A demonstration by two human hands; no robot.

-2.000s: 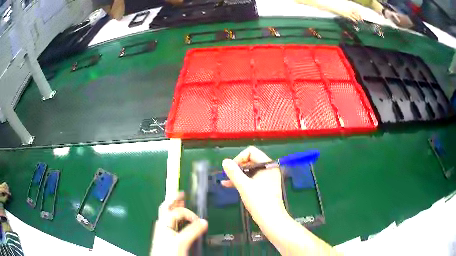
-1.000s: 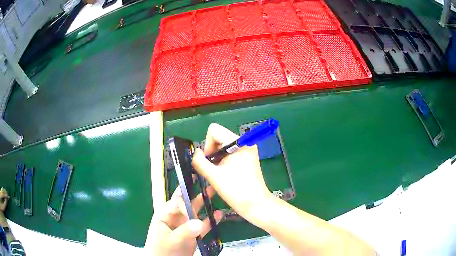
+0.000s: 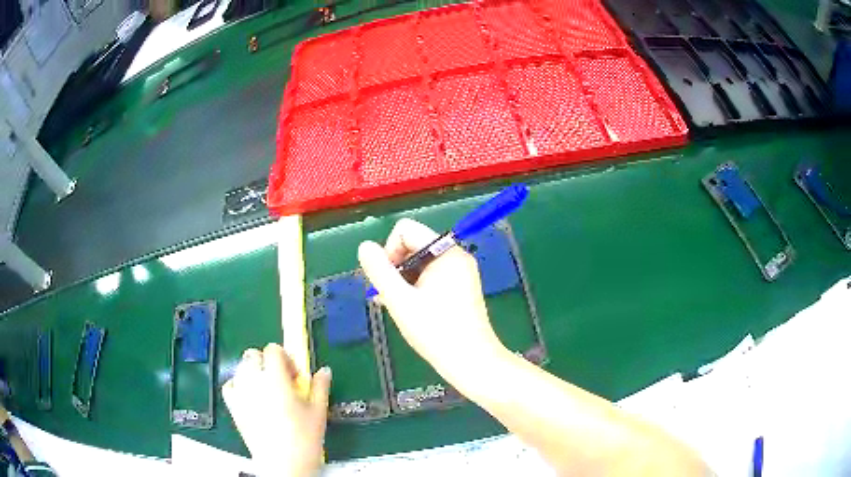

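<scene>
My right hand (image 3: 434,289) is shut on a dark marker pen (image 3: 439,250) with a blue rear end, its blue tip pointing down-left over the phone frames. My left hand (image 3: 280,401) holds no frame; its thumb and fingers are apart over the lower part of the pale yellow strip (image 3: 294,307). Just right of the strip, one phone middle frame (image 3: 383,373) lies flat with a blue patch at its top. A second frame (image 3: 534,321) lies beside it, partly hidden by my right hand and forearm. Another frame (image 3: 210,373) lies left of the strip.
A red tray (image 3: 485,172) lies behind the green belt (image 3: 616,279), with a black tray (image 3: 746,74) to its right. More frames lie at far left (image 3: 89,368) and right (image 3: 751,219). A blue pen (image 3: 759,456) is on the white near edge (image 3: 672,419).
The frame held in my left hand has been let go; a frame now lies left of the strip. My right hand has come away from it with the pen. Frames on the belt have shifted left.
</scene>
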